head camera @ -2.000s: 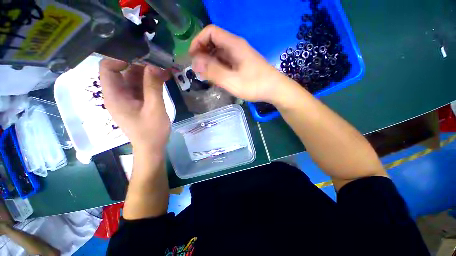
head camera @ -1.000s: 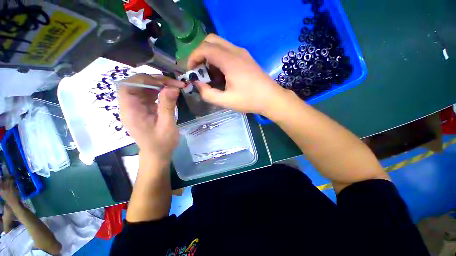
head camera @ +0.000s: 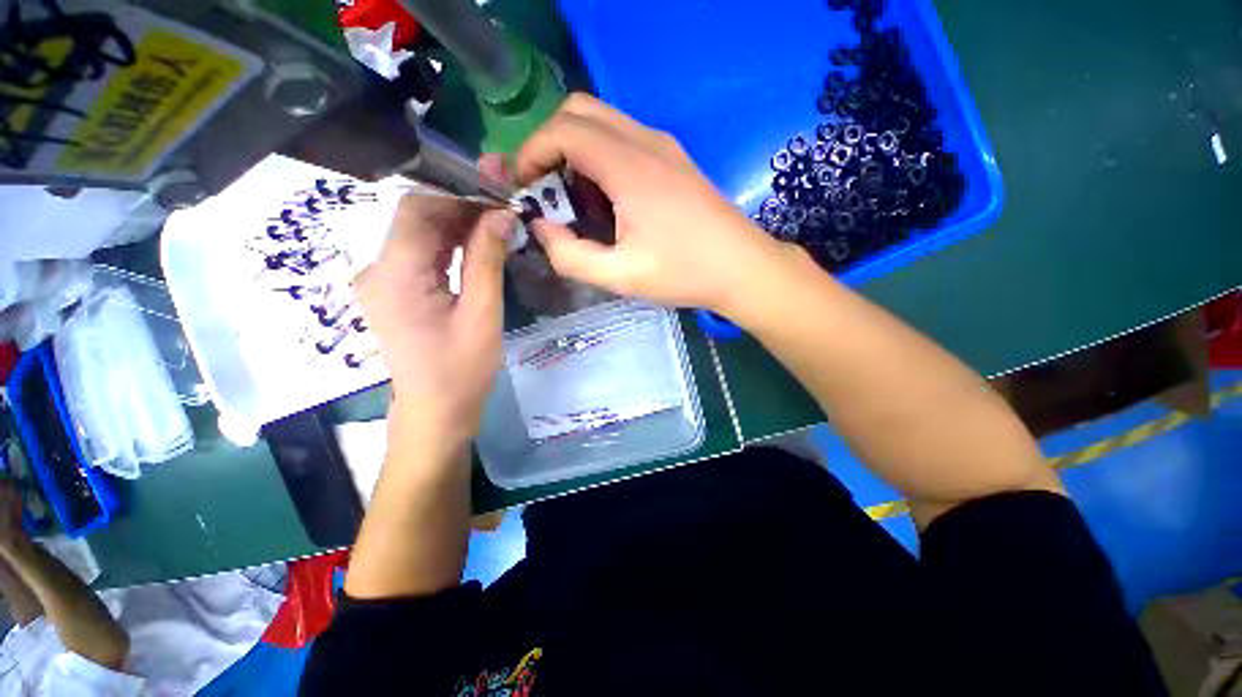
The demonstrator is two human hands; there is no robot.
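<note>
The small silver fixture (head camera: 554, 200) with dark holes sits under the press ram (head camera: 456, 170). My right hand (head camera: 633, 204) grips the fixture's right side with thumb and fingers. My left hand (head camera: 443, 286) is at its left side, thumb and fingers pinched together by the ram tip. A thin metal pin shows between the left fingers, its end at the fixture; most of it is hidden by the hand. The clear plastic box (head camera: 497, 456) holds loose thin pins (head camera: 599, 418) nearest my body.
The white tray (head camera: 234, 395) with scattered pin-and-ring assemblies is left. The blue bin (head camera: 667, 68) with heaped black rings is right. The press head (head camera: 259, 102) hangs upper left, its green column (head camera: 515, 89) behind. Another person's arm (head camera: 61, 592) shows lower left.
My left hand first lowered from beside the ram, showing a pin, then moved right, closer to the fixture. My right hand has come down onto the fixture and stayed there.
</note>
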